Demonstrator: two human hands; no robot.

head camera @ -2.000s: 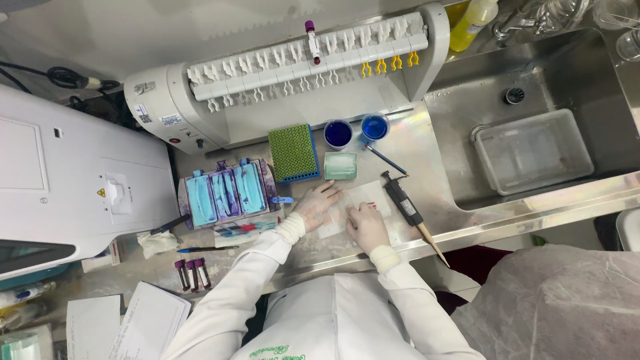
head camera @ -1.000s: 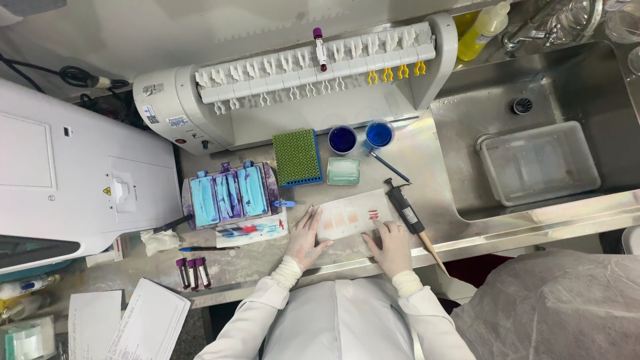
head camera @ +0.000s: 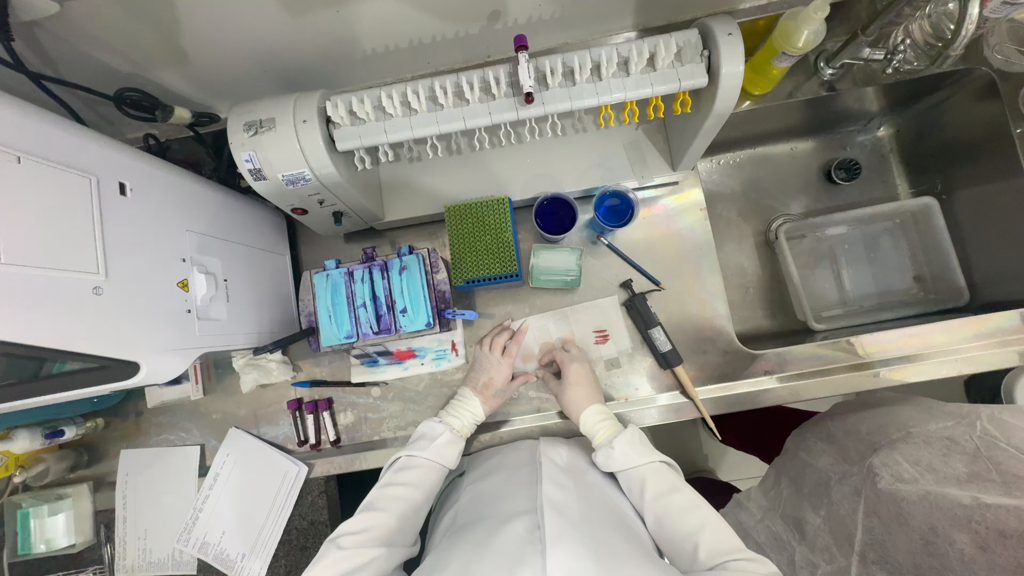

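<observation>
My gloved left hand [head camera: 494,370] rests over the left part of a white paper sheet [head camera: 576,313], fingers pointing up and right. On the same sheet my gloved right hand [head camera: 574,382] has its fingers bent over pale reddish smears; whether it pinches a glass slide cannot be made out. Red streaks [head camera: 601,337] mark the paper to the right of that hand. A black pipette [head camera: 652,328] with a long pale tip lies right of the sheet. Above the sheet stand a box of glass slides [head camera: 556,266], a green-topped rack [head camera: 482,242] and two cups of blue liquid [head camera: 614,210].
A tube mixer [head camera: 512,96] holding one purple-capped tube stands behind. Left are a staining tray [head camera: 373,298], stained paper [head camera: 408,357], capped blood tubes [head camera: 313,422] and a white analyser [head camera: 136,232]. A sink [head camera: 872,176] holds a plastic tub [head camera: 876,264]. A person's covered part [head camera: 888,488] is at lower right.
My hands were apart at the sheet's lower edge with the smears showing between them; now they are close together over the smears, the right hand having moved left.
</observation>
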